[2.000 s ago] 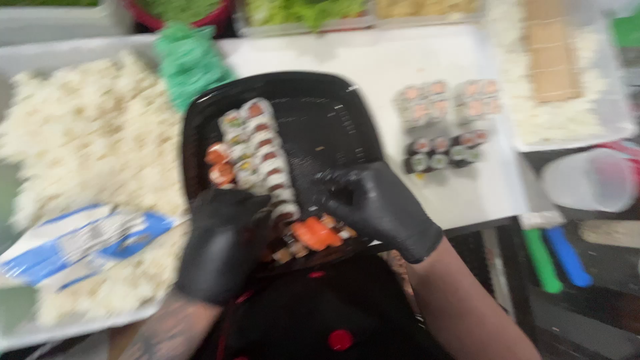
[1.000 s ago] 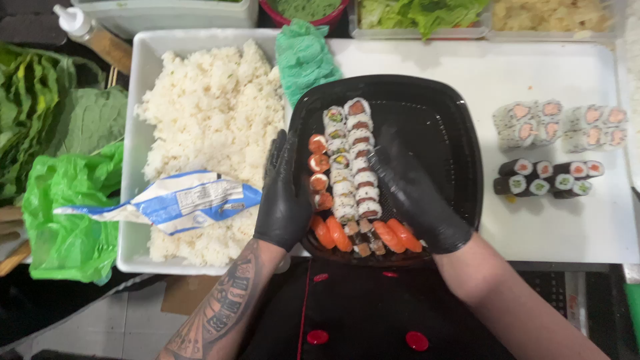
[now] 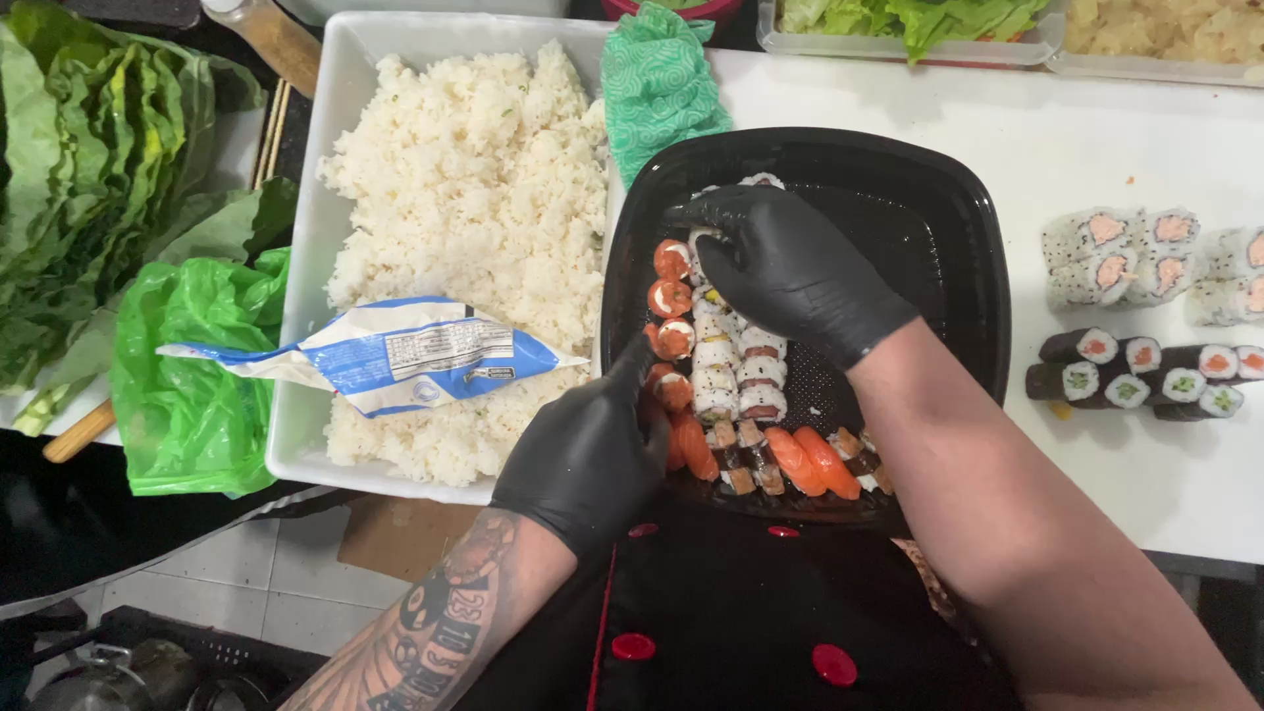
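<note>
A black plastic tray [image 3: 948, 257] holds sushi in rows. My left hand [image 3: 592, 444], in a black glove, lies at the tray's left edge, its fingertips near the salmon-wrapped pieces [image 3: 674, 338]. My right hand [image 3: 790, 262], gloved too, reaches over the upper ends of the two columns of rice-covered rolls [image 3: 760, 385]; its fingertips touch the upper left pieces, and whether they grip one cannot be seen. Salmon nigiri [image 3: 810, 462] and pieces with dark bands [image 3: 741, 459] line the tray's near side. The right hand hides part of the rolls.
Left of the tray stands a white tub [image 3: 301, 395] of rice [image 3: 464, 188] with a blue-white packet [image 3: 425, 355] on it. More rolls [image 3: 1126, 257] sit on the white board [image 3: 1086, 494] at right. A green cloth [image 3: 660, 89], lettuce [image 3: 908, 20] and a green bag [image 3: 197, 385] surround the area.
My right hand has moved from the tray's right part up and left, over the top of the roll columns. My left hand remains at the tray's left edge.
</note>
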